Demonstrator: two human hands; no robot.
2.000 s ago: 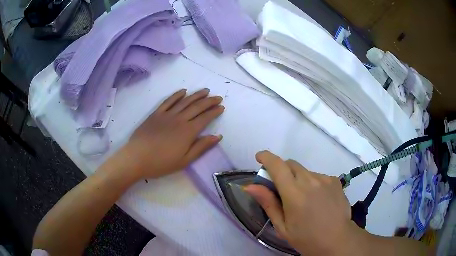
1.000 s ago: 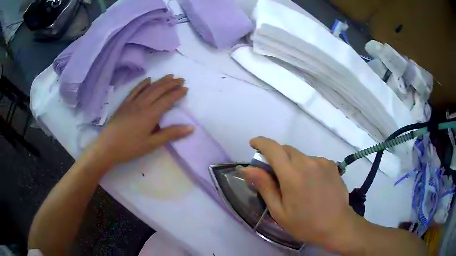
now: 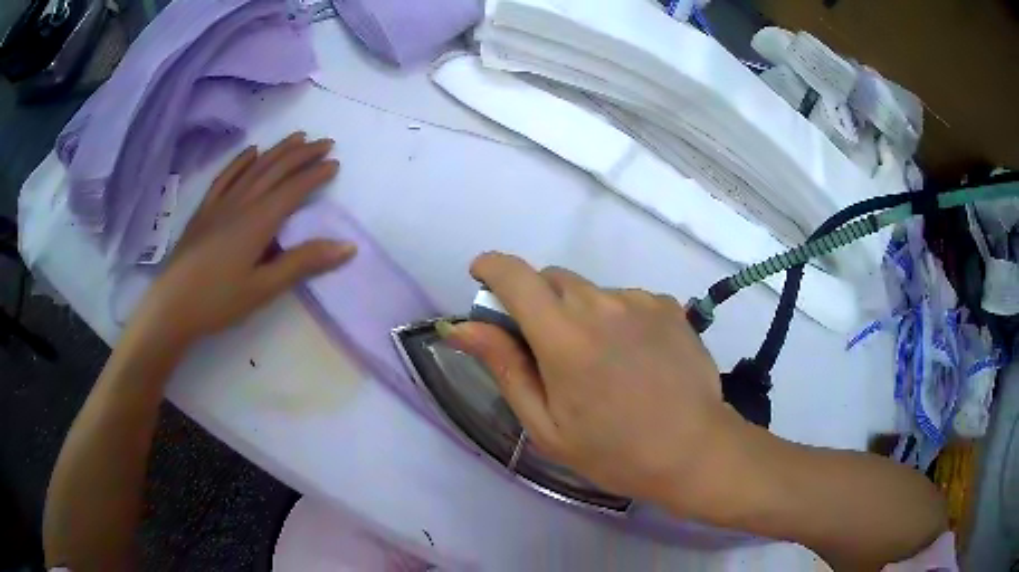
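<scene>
A lilac strip [image 3: 363, 285] lies along the near part of the white table, running down to the right. My left hand [image 3: 240, 229] lies flat with fingers spread at the strip's upper left end, thumb on the strip. My right hand [image 3: 615, 385] is closed round the handle of the steam iron [image 3: 475, 391]. The iron's pointed soleplate rests on the strip, tip towards the upper left. The iron and my right hand hide part of the strip, which shows again faintly at the lower right.
A lilac pile [image 3: 168, 95] is at the upper left, a lilac bundle [image 3: 408, 22] at the top. White interlining [image 3: 682, 112] curves behind the work. The green hose [image 3: 827, 240] and black cord run right. Striped strips [image 3: 933, 346] and rolled white bundles [image 3: 844, 95] lie right.
The view has shifted, so everything sits further left and higher. My left hand has slid along the table to the strip's far end. The iron stays on the strip, with more strip showing between it and my hand.
</scene>
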